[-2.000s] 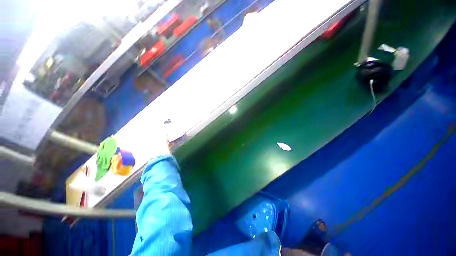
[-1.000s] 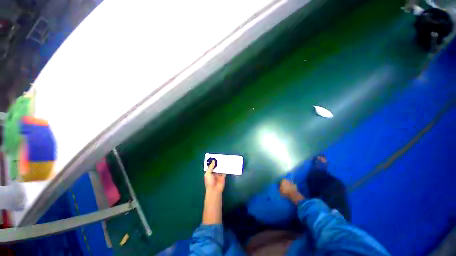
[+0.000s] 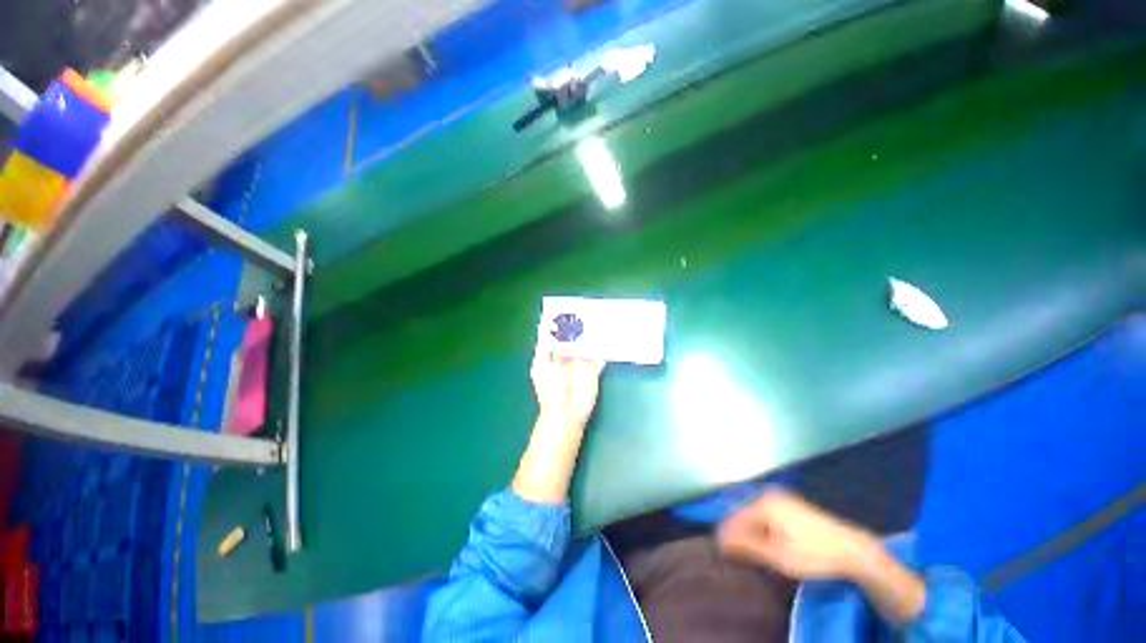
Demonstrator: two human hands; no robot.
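Note:
My left hand holds a white smartphone by its lower edge above the green belt. The phone's large round black camera area is at its left end, above my fingers. My right hand is blurred, near my lap, below and to the right of the phone and apart from it. Its fingers look curled; whether it holds anything cannot be told.
A white pointed scrap lies on the green belt at the right. A metal rail crosses the belt's left end, with a pink cloth beyond. A yellowish tool and black pen lie lower left. The shelf overhangs upper left.
My left hand went from the shelf to above the belt and now holds the phone, slightly higher in view than one second ago. My right hand came into view and has shifted lower right.

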